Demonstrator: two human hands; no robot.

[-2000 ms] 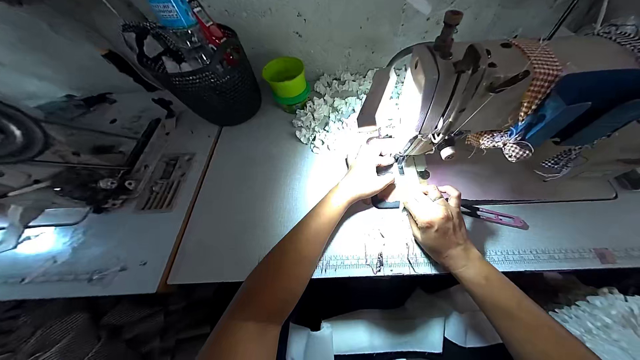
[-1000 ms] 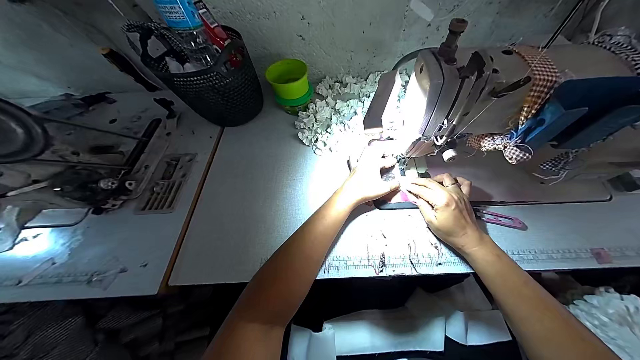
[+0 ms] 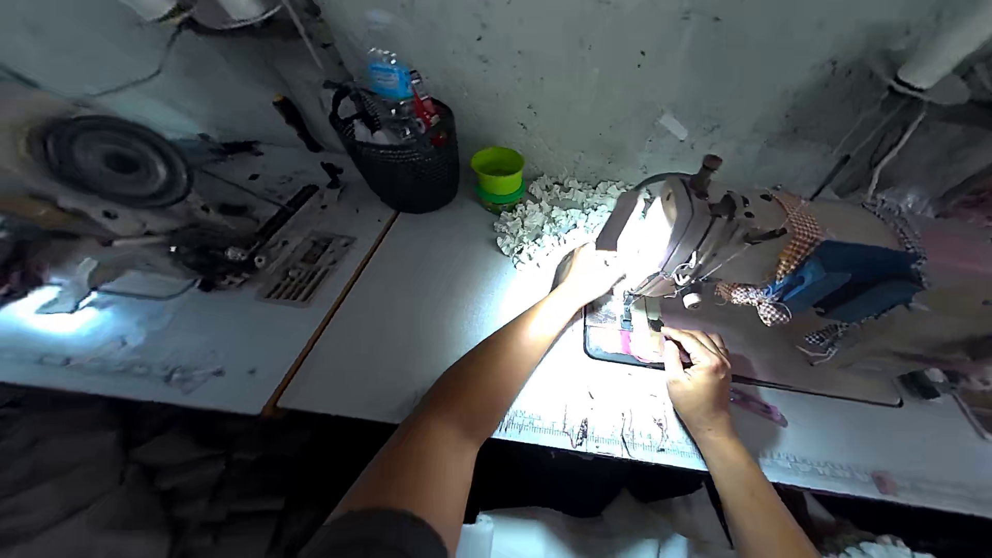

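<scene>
A sewing machine stands on the right, its lamp shining brightly around the needle. Just left of the presser foot is my left hand, washed out by the glare; whether it holds anything cannot be made out. My right hand is at the right front of the needle plate, thumb and index finger close together by a small dark piece. What they grip is unclear. Pale and pink fabric lies under and in front of the foot. Pink-handled thread snips rest on the table, right of my right hand.
White ruffled pieces are heaped behind my left hand. Beside them stand a lime-green cup and a black basket holding a bottle. A second sewing machine is at left. A printed ruler runs along the front edge; white cloth hangs below.
My right hand has moved away from the foot toward the front right, and my left hand has shifted back a little. The view has swung up and left.
</scene>
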